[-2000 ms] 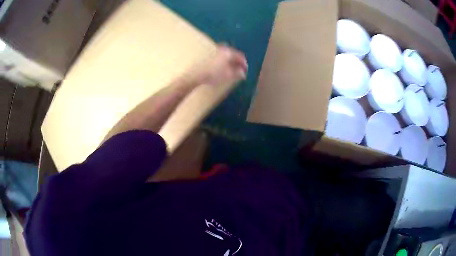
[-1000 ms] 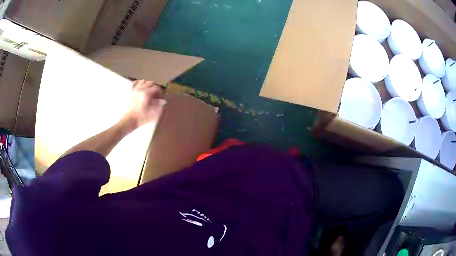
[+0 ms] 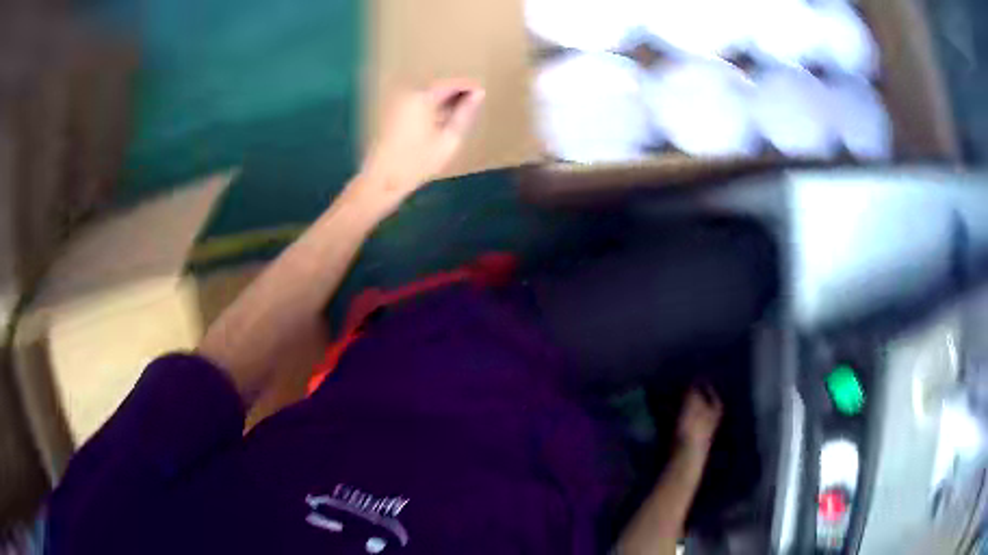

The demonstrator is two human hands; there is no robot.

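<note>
The frame is blurred. My left hand point(image 3: 423, 130) is in front of the flap point(image 3: 493, 65) of an open carton; its fingers are loosely curled with a gap, and nothing shows in it. White round plastic housings point(image 3: 590, 108) sit in rows in that carton, overexposed. My right hand point(image 3: 699, 417) is small and dark beside my dark trousers, near the press; its grip is unclear. A tan cardboard sheet point(image 3: 119, 347) lies at the other carton, lower left, away from both hands.
The press panel at lower right shows a green button point(image 3: 845, 390) and a red button point(image 3: 832, 505). A grey-white bench surface point(image 3: 867, 239) is above it. A red stool point(image 3: 433, 284) shows behind my body. Green floor point(image 3: 249, 76) lies between the cartons.
My left hand has left the tan sheet and moved right to the flap of the housing carton. The view has swung right, bringing more of the press panel and my right forearm into view.
</note>
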